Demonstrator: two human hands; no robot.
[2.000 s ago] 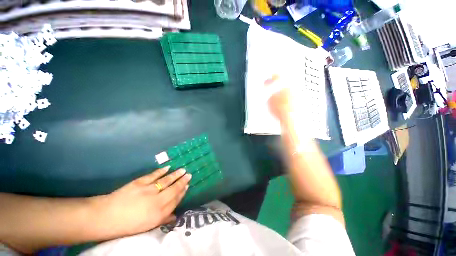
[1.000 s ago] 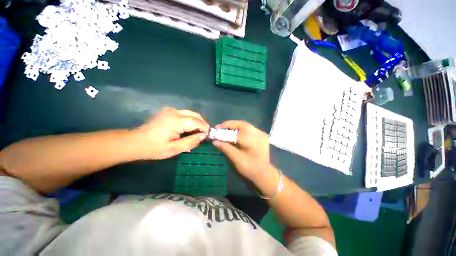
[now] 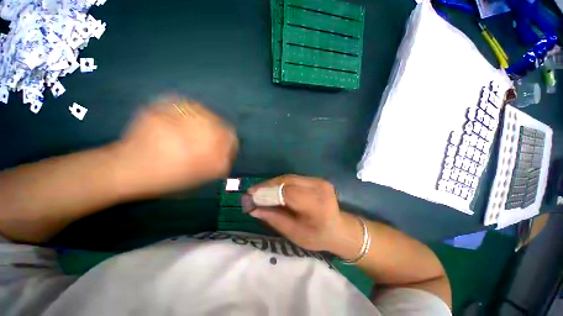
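A green circuit board panel (image 3: 231, 213) lies near the wearer's body, partly under my right hand. One square adhesive-backed part (image 3: 233, 184) sits at its upper left corner. My right hand (image 3: 296, 213) is over the panel, with a white finger cot (image 3: 269, 195) on one finger. Its fingertips are close together at a small dark thing, too unclear to name; whether it is held cannot be told. My left hand (image 3: 185, 145) is motion-blurred above the mat, left of the panel, with a gold ring. Its fingers look curled; whether it holds something cannot be told.
Peeled release liners (image 3: 43, 49) are heaped at upper left, a few loose. Spare green panels (image 3: 321, 46) are stacked beyond the hands. A white carrier sheet (image 3: 420, 105) with rows of squares lies at right. Beyond it are a tray of parts (image 3: 501, 166) and a yellow tool (image 3: 494, 46).
The hands were together over the panel a second ago. My left hand has moved away leftward; my right hand has come down over the panel. The view has shifted closer.
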